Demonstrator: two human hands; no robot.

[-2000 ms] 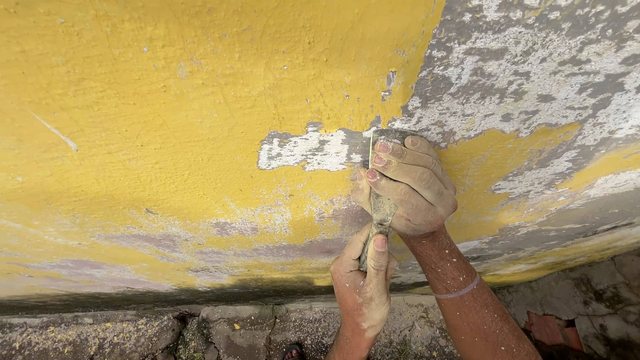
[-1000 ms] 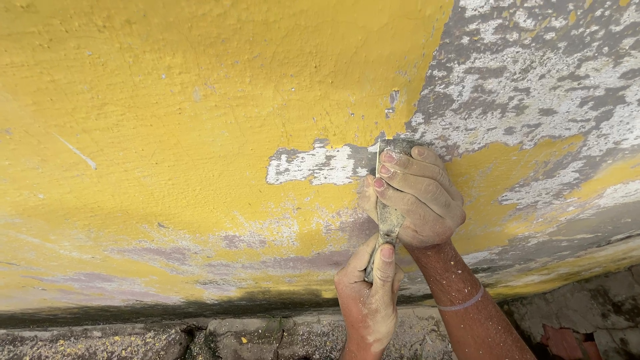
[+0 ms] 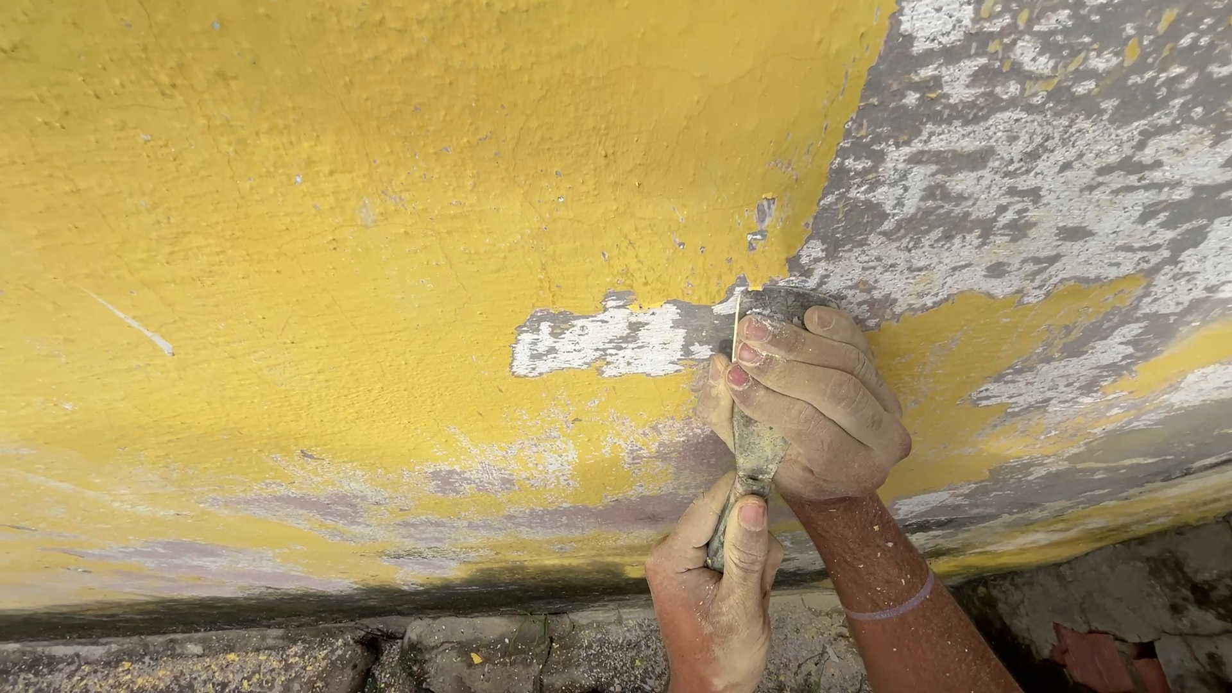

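Note:
A worn metal paint scraper (image 3: 758, 445) lies against the yellow painted wall (image 3: 385, 192), its blade end up. My left hand (image 3: 717, 577) grips its handle low down, thumb on top. Above it, my right hand (image 3: 823, 395) wraps the blade, fingers spread across its face near the upper edge. Pale dust coats both hands, and a thin band circles the right forearm. Just left of the blade is a scraped patch (image 3: 616, 337) of white and grey. The blade's top edge touches the wall where yellow paint borders the bare grey area.
A large stripped section (image 3: 1020, 173) of grey and white spreads at the upper right. Along the wall's foot runs a rough stone ledge (image 3: 481, 654) sprinkled with paint flakes. Reddish broken pieces (image 3: 1102, 659) lie at the lower right. Dark staining lines the wall's base.
Both hands keep the same hold on the scraper, which stays by the right end of the scraped patch. The view has shifted slightly.

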